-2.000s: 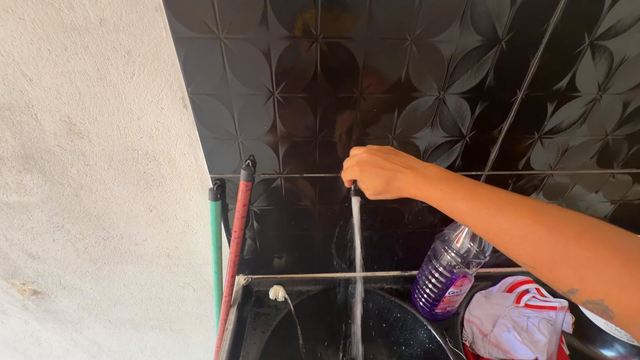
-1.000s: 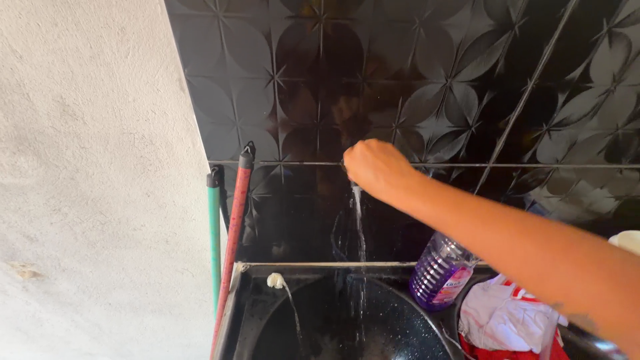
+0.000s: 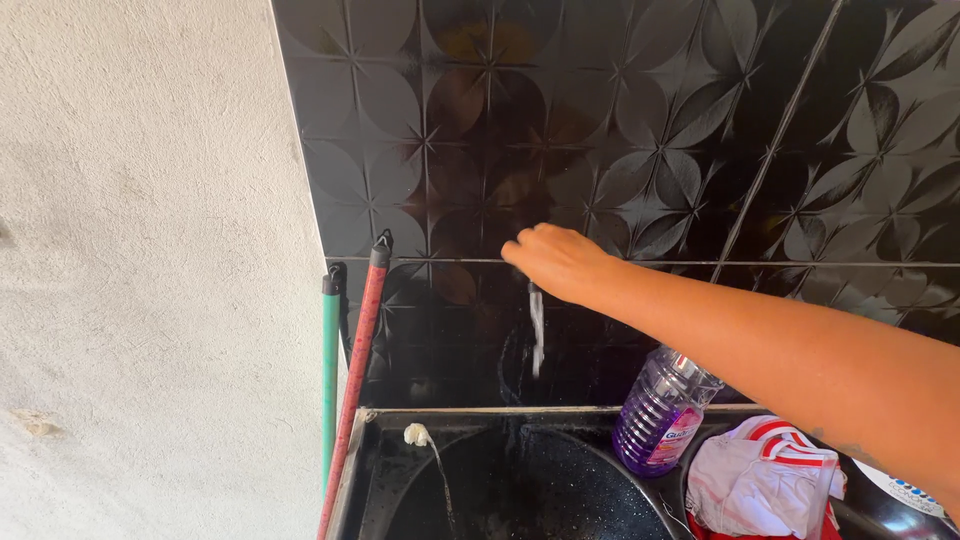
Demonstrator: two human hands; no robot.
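Note:
My right hand reaches in from the right to the tiled wall, its fingers curled over a tap that it mostly hides; only the dark tip of the spout shows beneath it. A short, broken stream of water hangs below the spout, above the black sink basin. My left hand is out of view. Below my right forearm, a clear ribbed bottle of purple liquid leans on the sink's back right. Beside it lies a bunched white cloth with red stripes.
A green pole and a red pole lean in the corner by the rough pale wall. A small whitish lump with a thin trail sits on the sink's back left. A white printed item lies at lower right.
The water ran in a long stream down to the basin two seconds ago, looked thinner and broken one second ago, and is now a short piece below the spout. My right hand has stayed at the tap.

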